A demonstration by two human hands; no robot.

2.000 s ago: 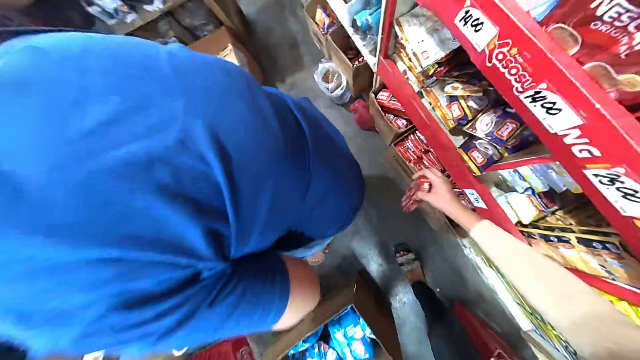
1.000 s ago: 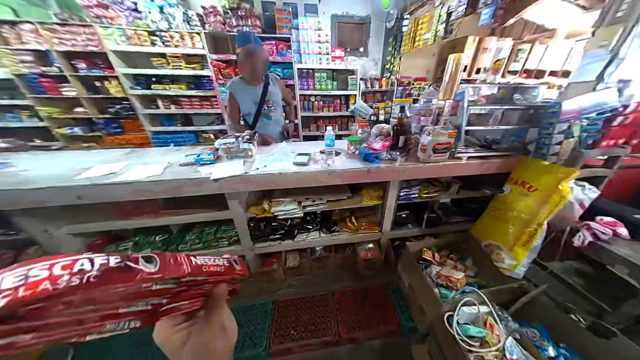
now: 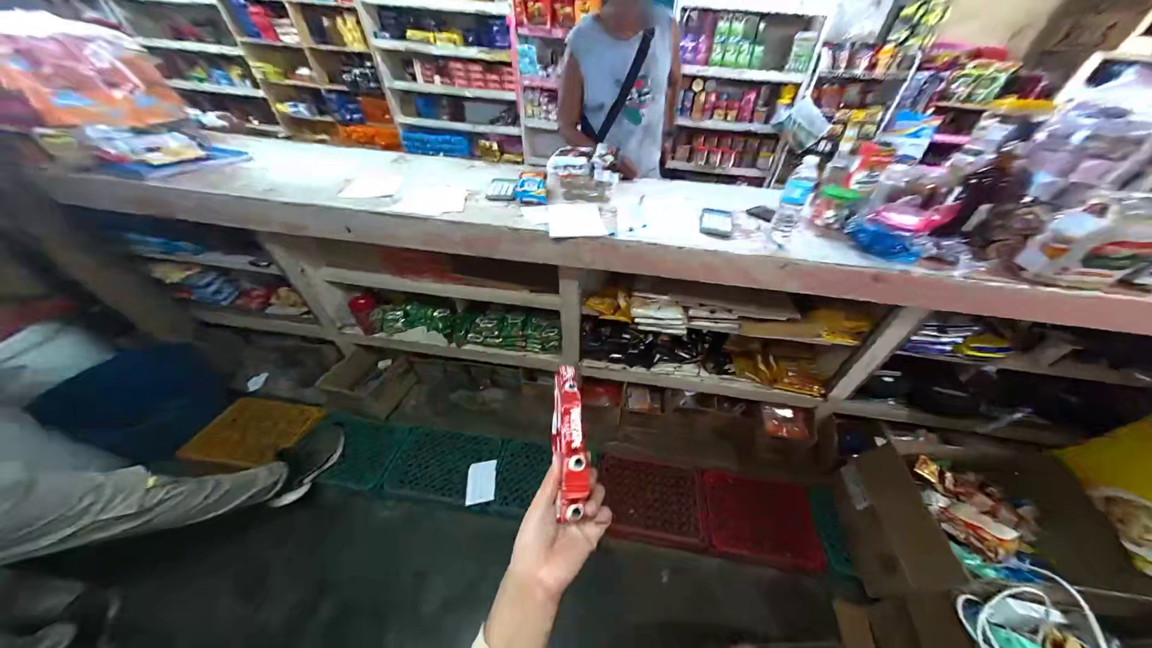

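My right hand (image 3: 562, 531) reaches forward at the lower middle of the view, with its fingers closed around a strip of red Nescafe coffee sachets (image 3: 570, 441). The strip stands nearly upright and is seen narrow, rising above the fingers. Its lower end lies against my palm and fingertips. It is held in front of the counter's lower shelves, touching nothing else that I can see. My left hand is out of view.
A long counter (image 3: 351, 211) crosses ahead, with a person (image 3: 621, 90) behind it. Below are shelves of packets (image 3: 504, 328) and plastic floor mats (image 3: 441, 463). A blurred person (image 3: 117, 432) is at left; an open cardboard box (image 3: 900, 522) of packets stands at right.
The view has swung from the red shelves to the counter. The Nescafe strip, seen broadside at the left a second ago, is now upright and narrow near the middle, still in my right hand.
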